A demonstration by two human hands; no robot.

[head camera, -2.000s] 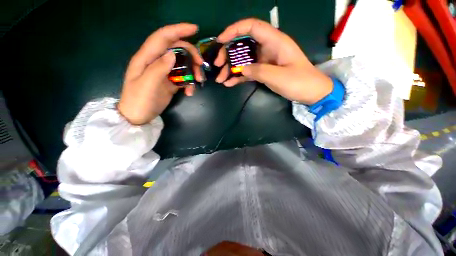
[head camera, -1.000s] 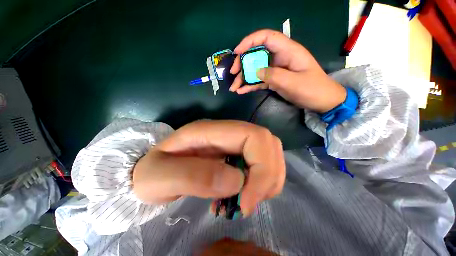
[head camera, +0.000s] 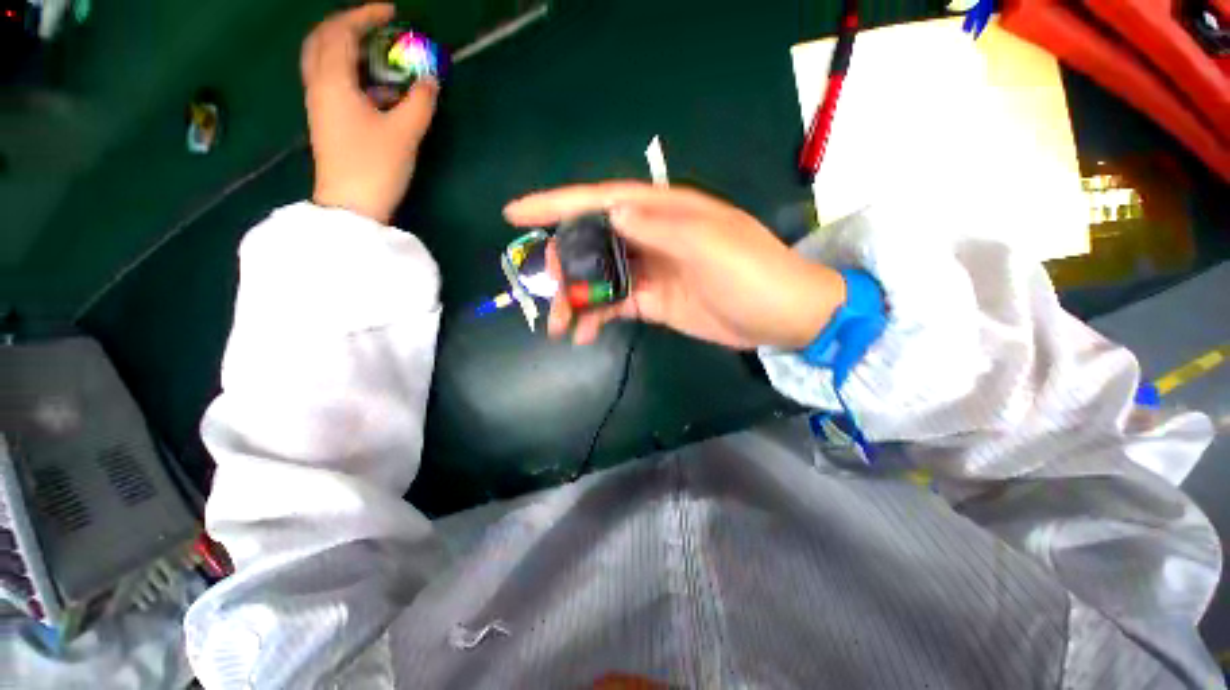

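My left hand (head camera: 362,128) is stretched out at the upper left, its fingers around a watch unit (head camera: 405,57) that shows a colourful dial. My right hand (head camera: 688,256) holds a second watch unit (head camera: 591,259) near the middle; its screen is dark with a red and a green button at the bottom. A small fixture (head camera: 532,270) with a pale strip and a blue and white end lies on the dark green mat just left of my right hand, partly hidden by its fingers. A thin black cable (head camera: 615,404) runs to the near bench edge.
A grey vented box (head camera: 95,472) stands at the left. Paper sheets (head camera: 944,148) with a red and black pen (head camera: 828,115) lie at the right, beside a red tray (head camera: 1106,54). A small object (head camera: 202,124) lies at the far left.
My left hand has moved from near my body to the far upper left with its watch. My right hand's screen has changed from pale green to dark with red and green buttons.
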